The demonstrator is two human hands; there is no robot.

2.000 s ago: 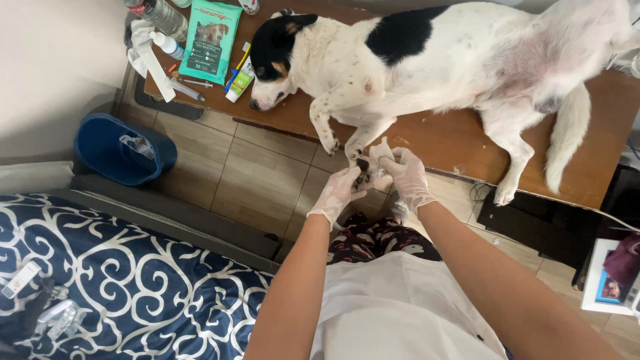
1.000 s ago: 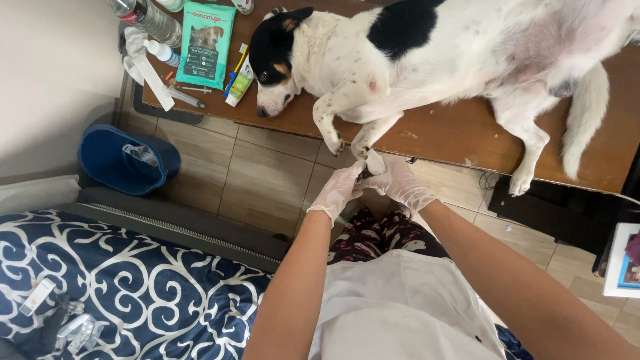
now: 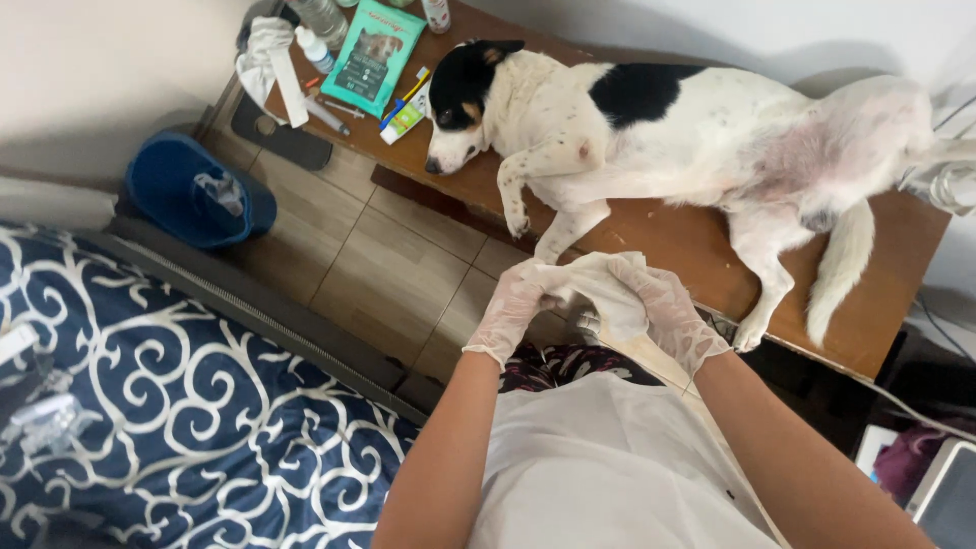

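A white and black dog lies on its side on a brown wooden table. Beyond the table's near edge, both my hands, in thin translucent gloves, stretch a white wipe between them. My left hand grips its left part near the dog's lower foreleg; the paw there is hidden behind the glove and wipe. My right hand holds the right part of the wipe, with its fingertips partly covered.
By the dog's head lie a green wipes pack, a toothbrush, a toothpaste tube, syringes and a dropper bottle. A blue bin stands on the tiled floor. A patterned bedspread is at lower left.
The wipe was bunched at the dog's paw between my hands; now it is spread out. My right hand has moved away from my left.
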